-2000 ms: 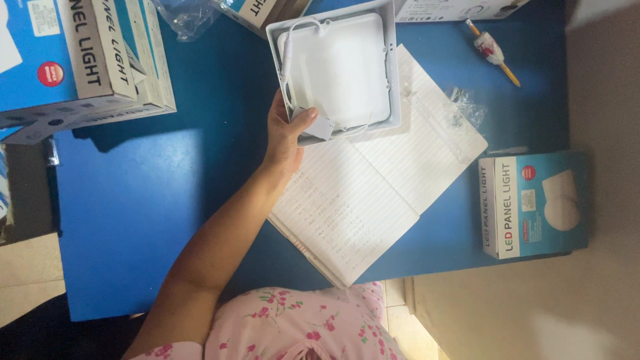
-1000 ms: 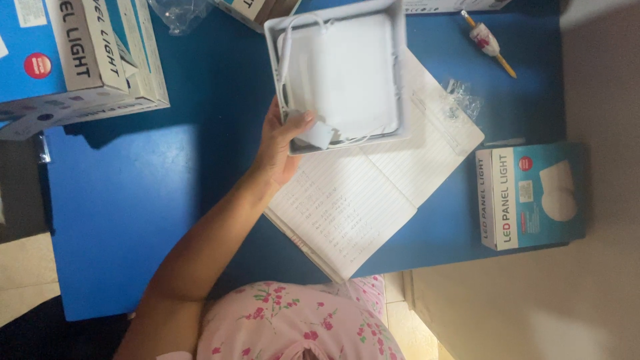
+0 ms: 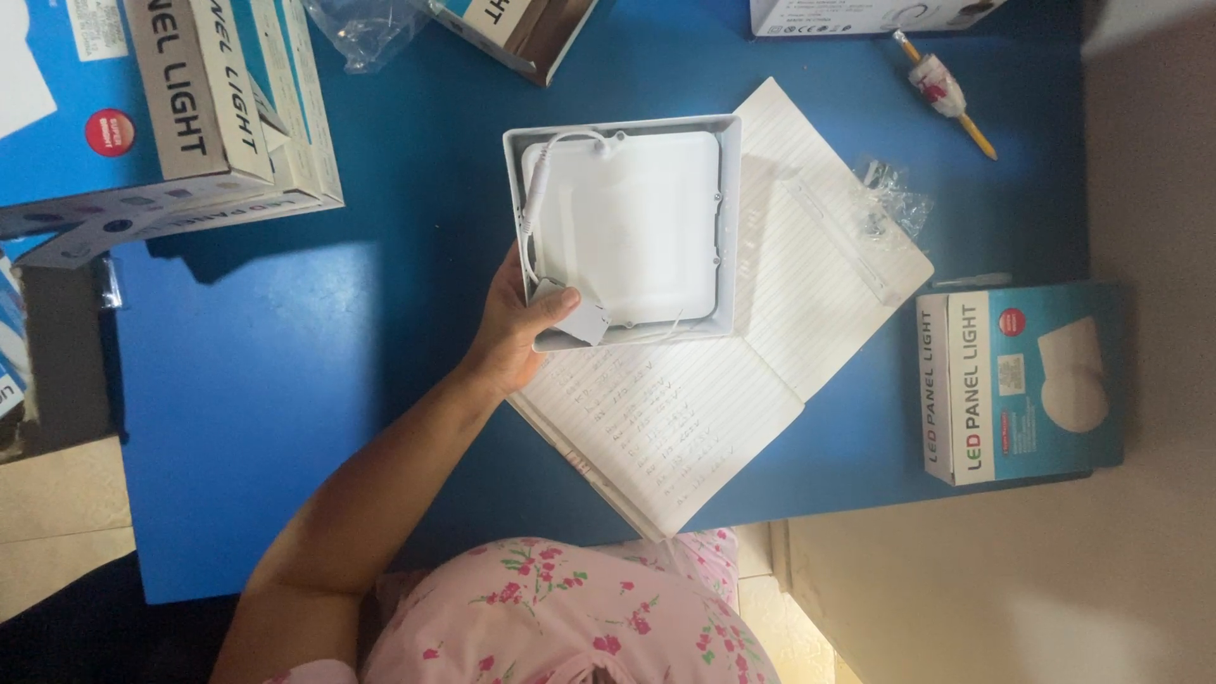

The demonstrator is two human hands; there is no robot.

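My left hand grips the lower left corner of a square white LED panel light, its thumb pressing a small grey-white piece inside the frame. The panel's open back faces up, with a white cable and connector along its left side. The panel is held over an open lined notebook with handwriting. My right hand is not in view.
LED panel light boxes are stacked at upper left; another box lies at right. An open carton, clear plastic, a wrapped pencil and a small plastic bag lie on the blue table.
My left hand has brought the panel light down and nearer to my body, off the top edge of the view. The hand keeps its grip on the same corner.
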